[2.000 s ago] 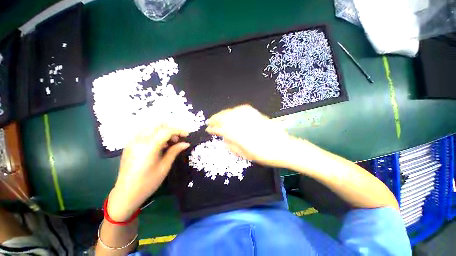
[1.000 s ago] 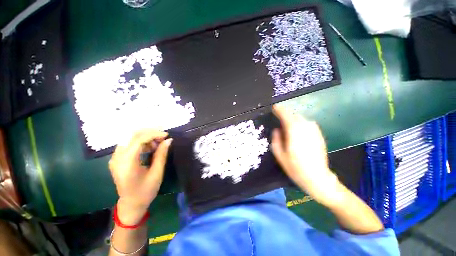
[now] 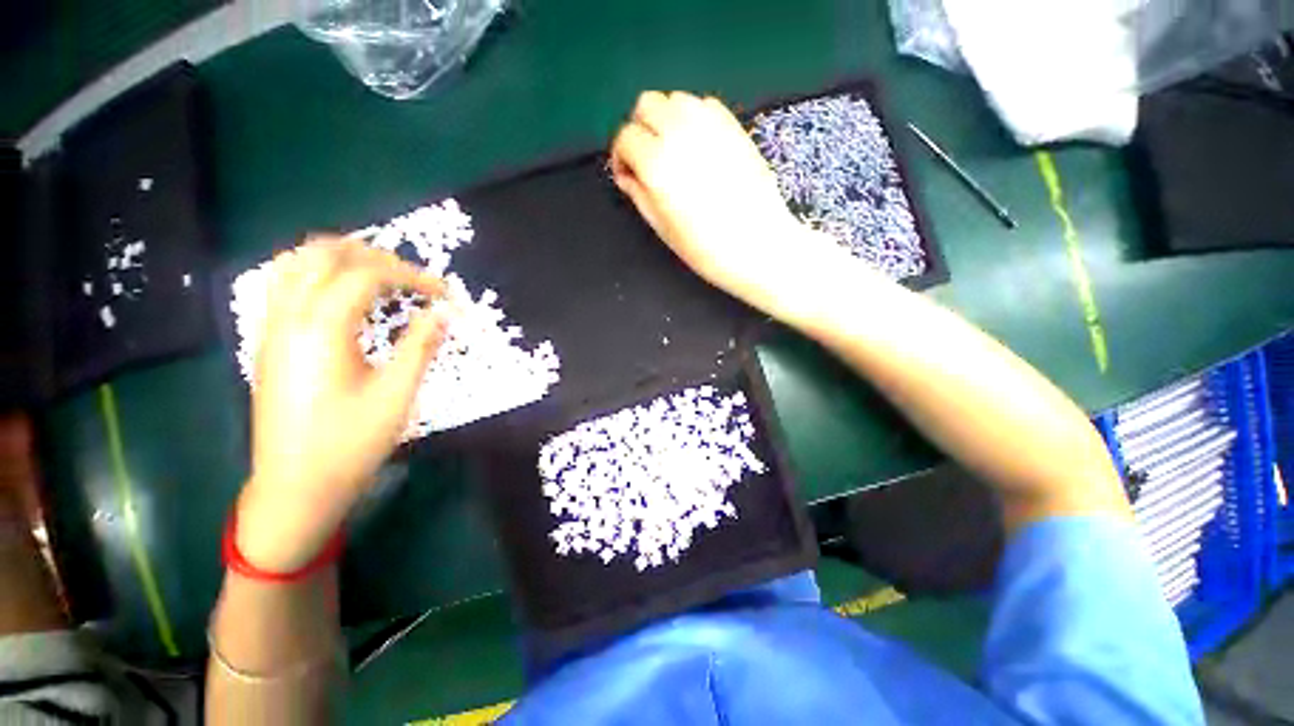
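My left hand (image 3: pixel 329 383) is over the heap of white plastic parts (image 3: pixel 497 372) at the left end of the long black tray (image 3: pixel 554 241). Its thumb and fingers are curved; whether they hold a part cannot be told. My right hand (image 3: pixel 698 177) is over the upper middle of the tray, fingers bent at the left side of the metal pin heap (image 3: pixel 849 177). Its fingertips are too blurred to show whether a pin is held. White pieces with dark specks (image 3: pixel 646 475) lie heaped in the small near tray (image 3: pixel 568 603), against my body.
A thin dark pen-like tool (image 3: pixel 965 176) lies right of the long tray. A side tray (image 3: pixel 156 227) with a few white pieces is at far left. Clear plastic (image 3: pixel 405 43) and a white bag (image 3: pixel 1050 71) lie at the back. A blue crate (image 3: pixel 1249 482) is lower right.
My right hand has moved from beside the small tray up over the long tray. My left hand has moved left and up onto the white heap.
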